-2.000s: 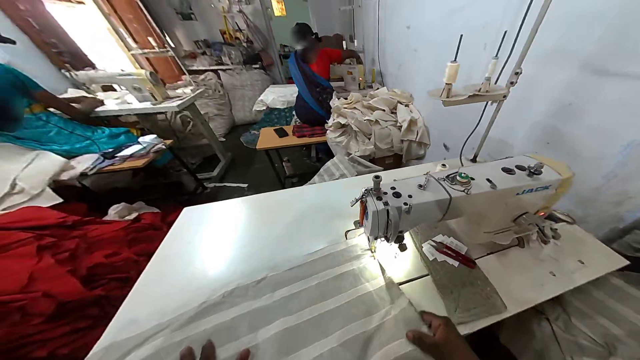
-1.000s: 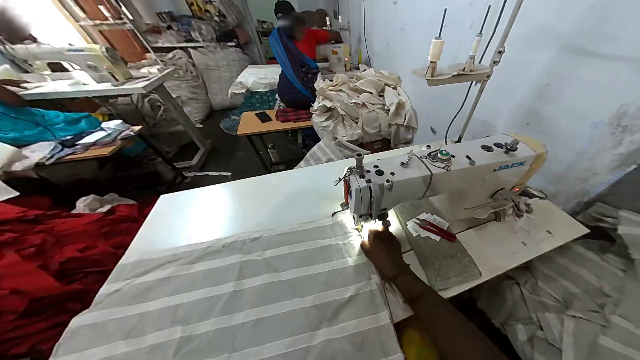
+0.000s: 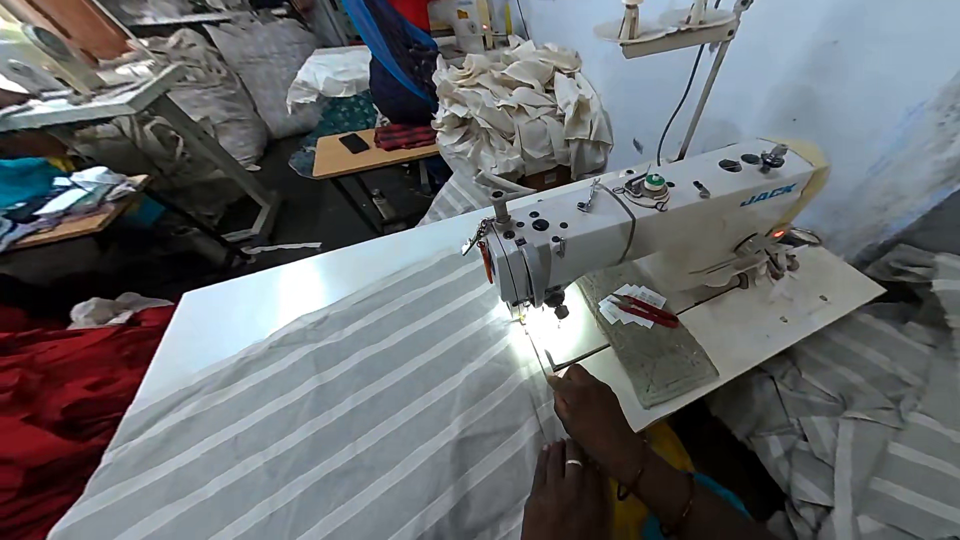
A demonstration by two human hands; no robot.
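A grey fabric with white stripes [image 3: 360, 375] lies spread over the white sewing table [image 3: 232, 300], its right edge running up to the lit needle area of a Jack industrial sewing machine [image 3: 675, 217]. My right hand [image 3: 592, 409] pinches that edge just below the needle plate. Nearer to me, my left hand [image 3: 566, 484], with a ring on one finger, rests on the fabric beside the same edge; its fingers lie together. Red thread snips [image 3: 646, 309] and small white labels [image 3: 628, 300] lie on a grey cloth pad [image 3: 664, 367] right of the needle.
More striped fabric [image 3: 847, 420] hangs in folds at the right. Red cloth [image 3: 75, 397] is heaped at the left. Behind the table stand a big pile of cream cloth [image 3: 525, 112] and a small wooden bench [image 3: 367, 154] with a phone, near a seated person. A thread stand rises behind the machine.
My right hand has moved from beside the needle down along the fabric edge toward me. My left hand, out of sight one second ago, is now on the fabric near the right hand.
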